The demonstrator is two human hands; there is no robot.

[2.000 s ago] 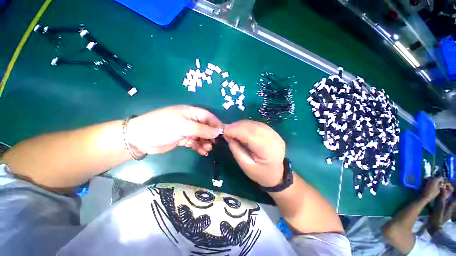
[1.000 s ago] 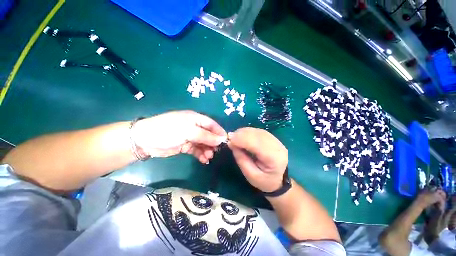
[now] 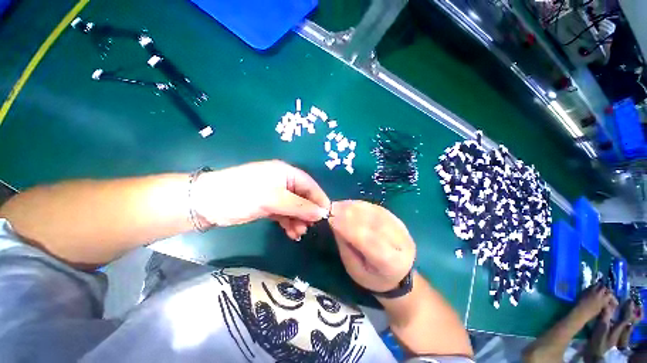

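Note:
My left hand (image 3: 266,195) and my right hand (image 3: 372,244) meet fingertip to fingertip in the lower middle. Between them they pinch a harness, mostly hidden by the fingers. Its white lower connector (image 3: 301,285) shows in front of my shirt; the cable above it is dark and hard to see. Loose white connector housings (image 3: 340,150) lie in a small cluster beyond the hands. A bundle of thin black terminal wires (image 3: 396,159) lies to their right.
A large harness pile (image 3: 496,213) is at right. Several set-apart harnesses (image 3: 181,106) lie at left near the yellow line (image 3: 35,60). A blue tray (image 3: 262,21) is at the back edge by the metal rail (image 3: 426,96). Another person's hands (image 3: 599,301) show at far right.
The view has shifted, so the bench items appear displaced. Both hands stay together at the fingertips; my right hand has turned slightly, with its back more toward the camera.

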